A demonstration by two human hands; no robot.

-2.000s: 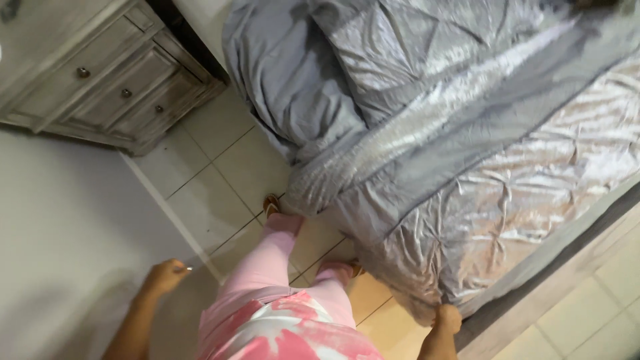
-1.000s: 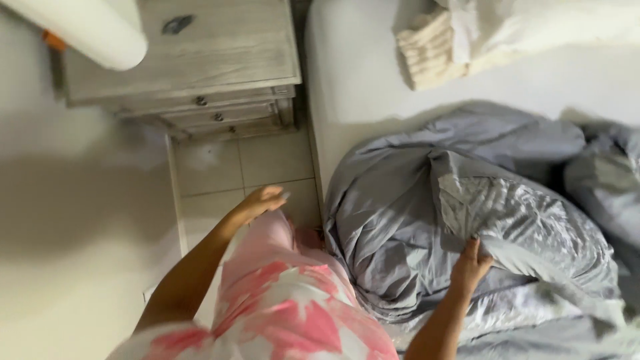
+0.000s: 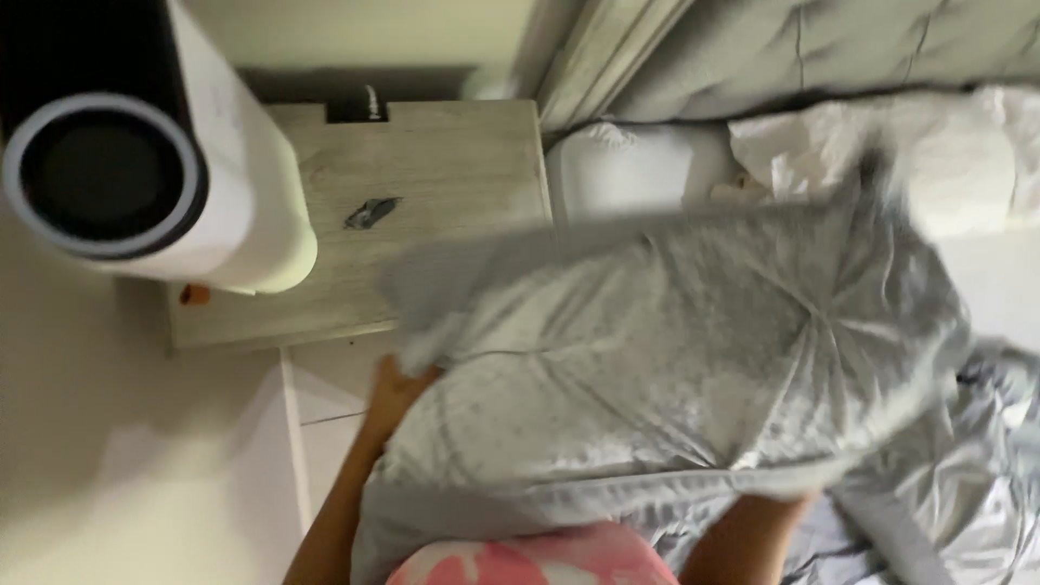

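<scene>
A grey velvet pillow sham [image 3: 650, 357] with pinched pleats and a flat border is raised in front of my body, blurred at its edges. My left hand [image 3: 402, 390] grips its left edge, the fingertips partly behind the fabric. My right hand is hidden beneath or behind the sham; only the right forearm [image 3: 751, 532] shows below its lower edge. The crumpled grey bedding [image 3: 967, 479] lies on the bed at the right.
A wooden nightstand [image 3: 455, 171] stands ahead, with a white cylindrical appliance [image 3: 252, 195], a small dark object [image 3: 372, 213] and an orange item [image 3: 195, 294] on it. A tufted grey headboard [image 3: 877, 41] and white pillow [image 3: 894, 154] are at upper right.
The pleated grey piece, lying on the bedding under my right hand a second ago, is now lifted before me. My left hand, empty then, now holds its edge. The view has moved toward the headboard.
</scene>
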